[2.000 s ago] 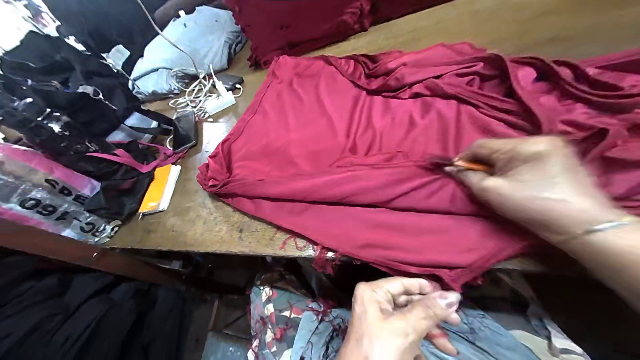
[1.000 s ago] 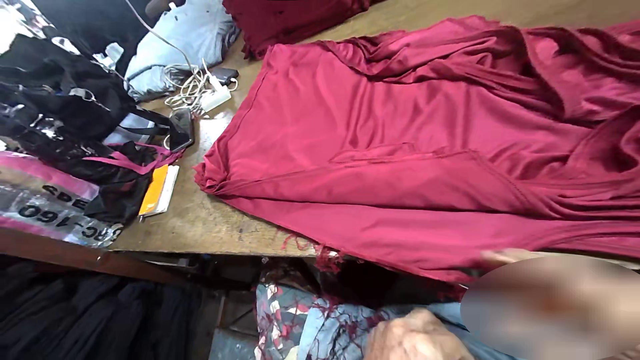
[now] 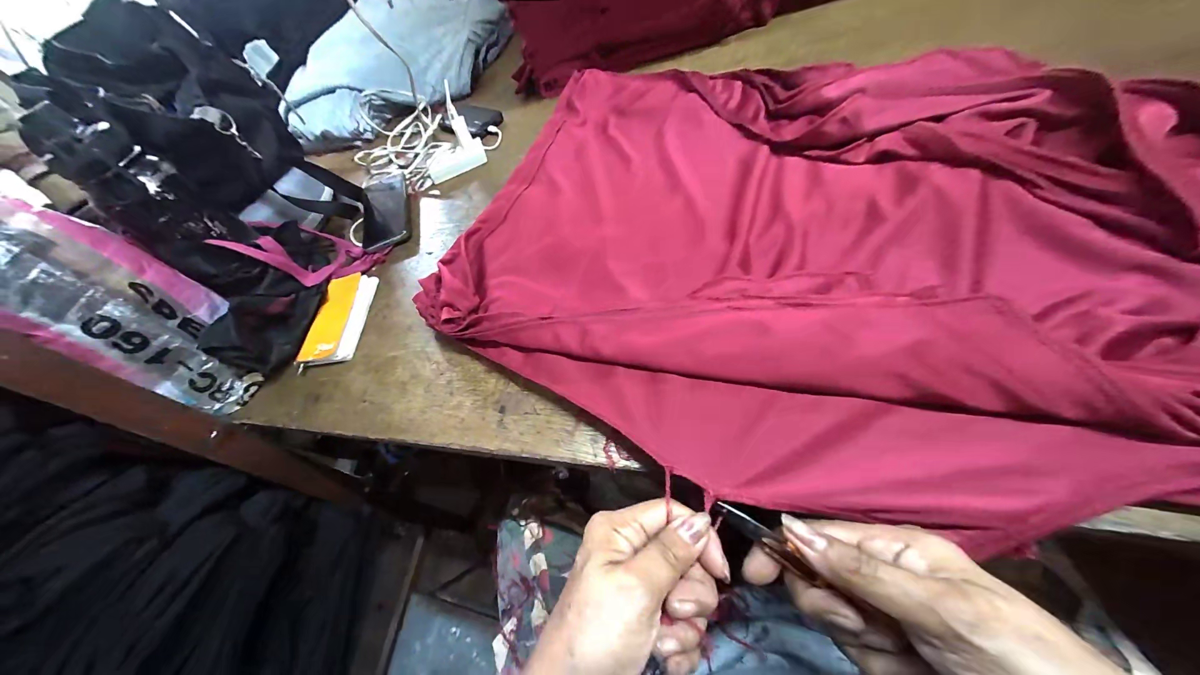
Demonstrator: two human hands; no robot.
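A crimson fabric garment (image 3: 797,375) lies spread over the wooden table (image 3: 506,403), its near edge hanging past the table's front. Below that edge, my left hand (image 3: 656,581) pinches red threads (image 3: 668,492) that run up to the fabric. Close on its right, my right hand (image 3: 872,581) grips a small tool with a dark metal tip and an orange-brown handle (image 3: 792,553), probably thread snips. The tip points toward the threads by my left fingertips. Whether its blades are apart cannot be told.
On the left lie black bags (image 3: 169,141), a clear plastic bag with pink bands (image 3: 122,300), a phone (image 3: 386,211), a white cable and adapter (image 3: 457,161), and an orange-and-white booklet (image 3: 337,319). Dark red fabric (image 3: 637,37) is at the back. Dark cloth (image 3: 169,553) hangs at lower left.
My right hand was over the middle of the garment two seconds ago; it is now below the front edge beside my left hand. My left hand now pinches threads at the edge.
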